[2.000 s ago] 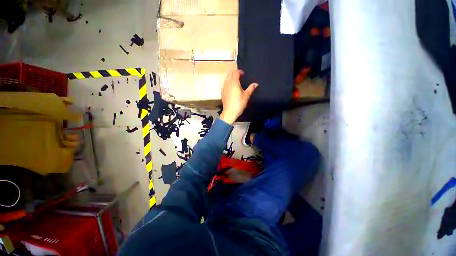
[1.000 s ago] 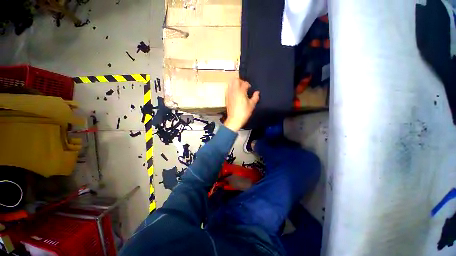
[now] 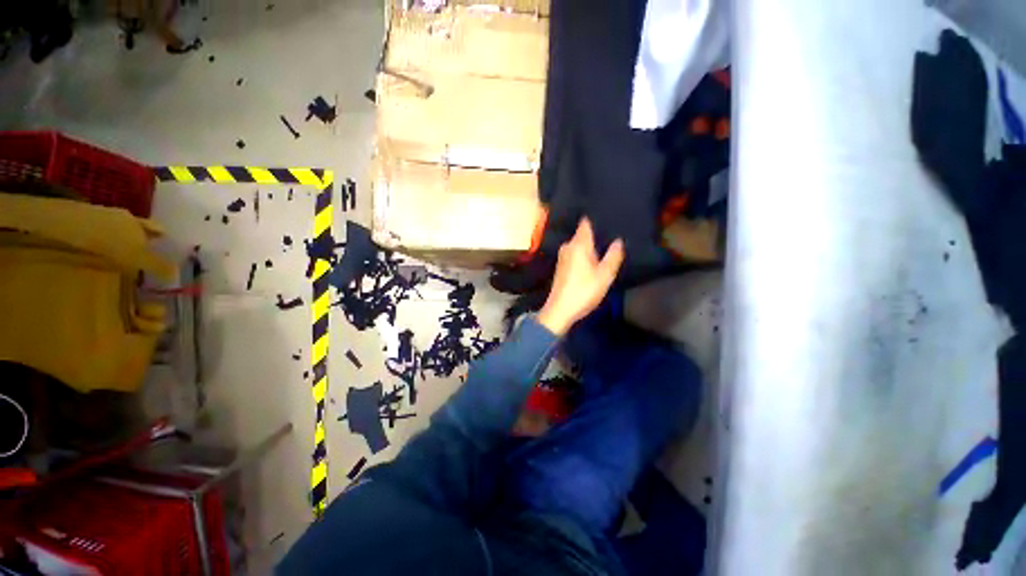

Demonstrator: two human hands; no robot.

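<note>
A long black fabric panel (image 3: 602, 146) hangs between the cardboard box and the table's near edge. My left hand (image 3: 579, 281) is over its lower end, back of the hand up, thumb and index finger spread. No cloth shows pinched between them; the other fingers are hard to make out. My right hand is not in view. The tan cardboard box (image 3: 461, 146) stands left of the panel. An orange-red edge (image 3: 538, 234) shows between box and panel.
The pale table (image 3: 833, 338) fills the right, with black pieces (image 3: 956, 113) and a blue strip (image 3: 968, 466). White cloth (image 3: 675, 62) hangs at its edge. Black scraps (image 3: 377, 281), yellow-black tape (image 3: 321, 371), red baskets (image 3: 79, 169) and yellow cloth (image 3: 79, 287) lie left.
My left hand has moved right and down, off the box's edge onto the panel's lower end. The panel's left edge has shifted and creased, baring the orange-red edge. The view has shifted slightly.
</note>
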